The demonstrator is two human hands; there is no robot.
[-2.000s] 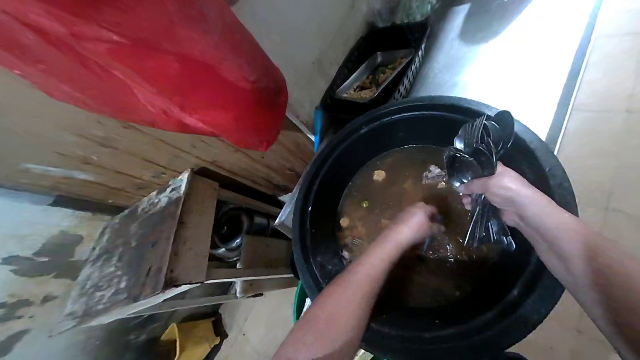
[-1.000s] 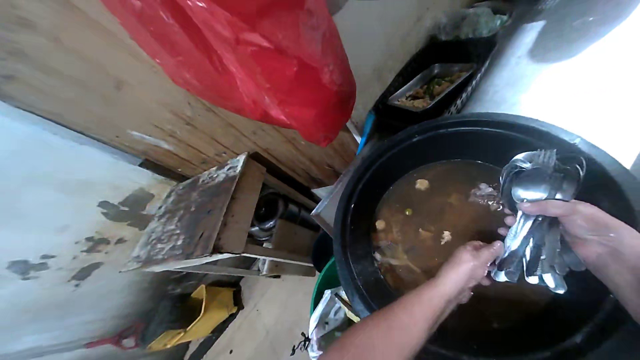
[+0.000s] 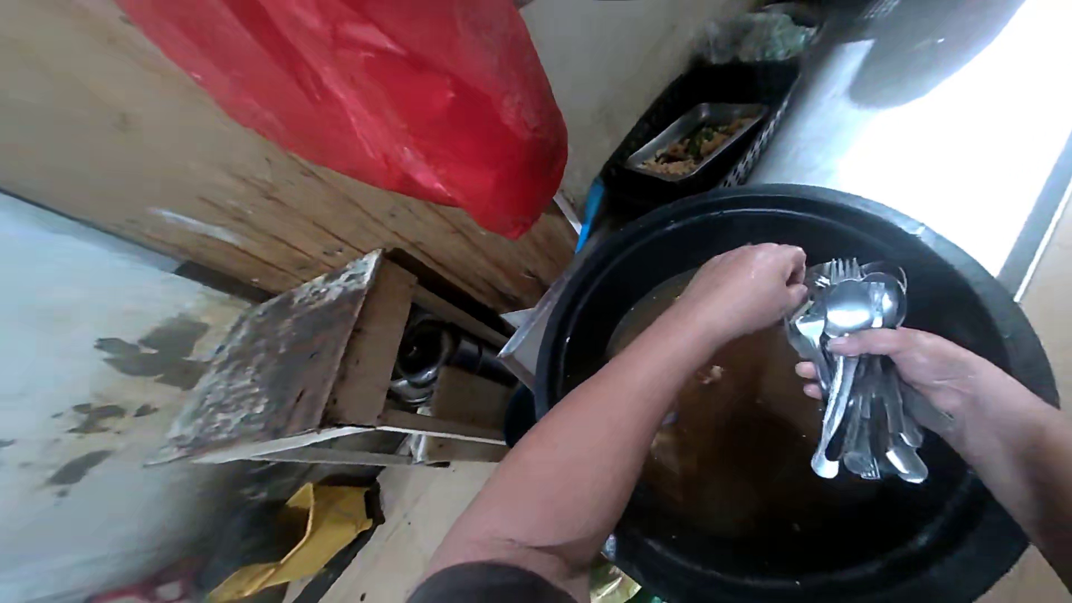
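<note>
My right hand (image 3: 930, 364) grips a bundle of metal spoons and forks (image 3: 850, 314), bowls and tines up, handles hanging down. It holds them over a large round black plastic tub (image 3: 586, 335) of murky brown water (image 3: 745, 444) with food bits afloat. My left hand (image 3: 754, 285) is at the upper left of the bundle, beside the spoon heads. Its fingers are curled, and whether they pinch a piece of cutlery cannot be told. The left forearm crosses over the tub's left rim.
A red plastic bag (image 3: 435, 109) hangs at the top. Behind the tub, a black crate (image 3: 628, 180) holds a metal tray of food scraps (image 3: 699, 146), beside a shiny metal surface (image 3: 904, 117). A worn wooden cabinet (image 3: 276, 360) stands left, with a yellow object (image 3: 327, 528) on the floor.
My left hand has moved from the lower handles of the cutlery up to beside the spoon heads. Two seconds ago it was down in the water. The right hand keeps its hold on the bundle.
</note>
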